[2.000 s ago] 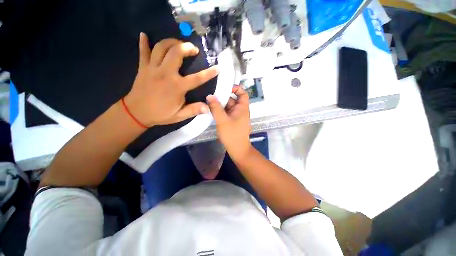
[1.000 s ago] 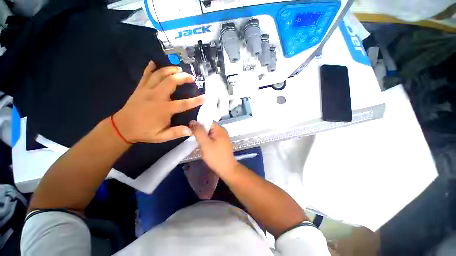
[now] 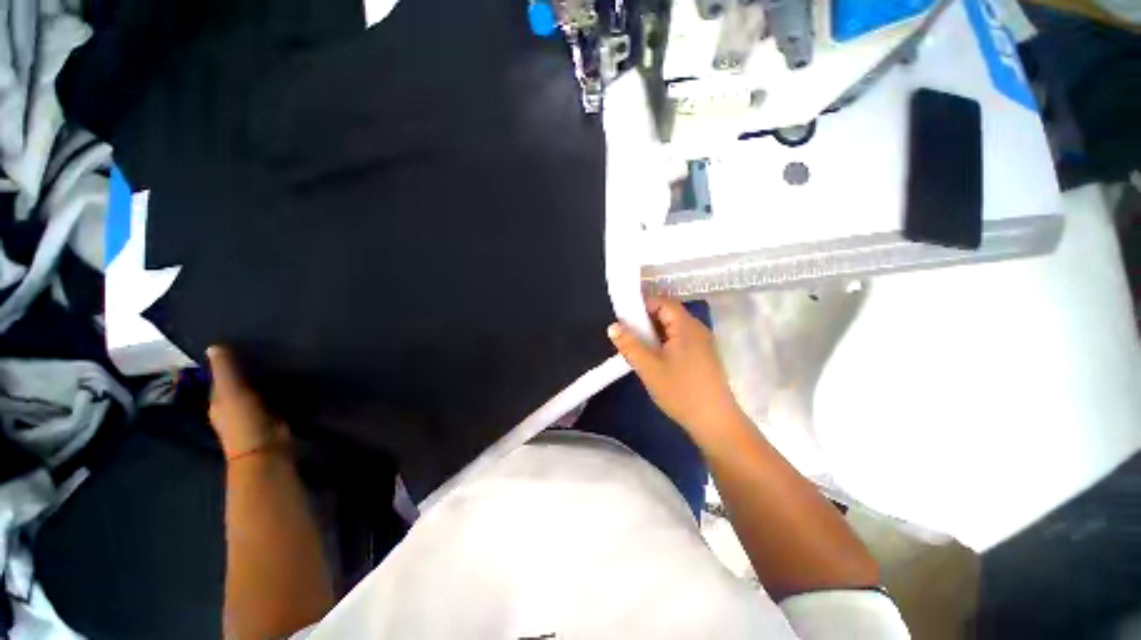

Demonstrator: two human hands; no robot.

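Observation:
A large black fabric panel (image 3: 400, 238) lies over the table and hangs past its front edge toward my lap. A white backing panel (image 3: 622, 200) shows as a rim along its right and lower right edges. My right hand (image 3: 669, 356) pinches the white rim just below the table edge. My left hand (image 3: 244, 406) is at the panel's lower left edge, with its fingers partly under the black cloth; its grip is hidden. The needle area (image 3: 598, 63) of the overlock machine is at the panel's upper right edge.
A black mobile phone (image 3: 943, 169) lies right of the machine. A ruler strip (image 3: 776, 269) runs along the table's front edge. White cut panels (image 3: 988, 388) are at the right, below the table edge. Grey, white and black cloth (image 3: 63, 300) is heaped at the far left.
My left hand has moved from flat beside the needle area down to the panel's lower left edge. My right hand has moved down the white rim. The panel now spreads lower toward my lap.

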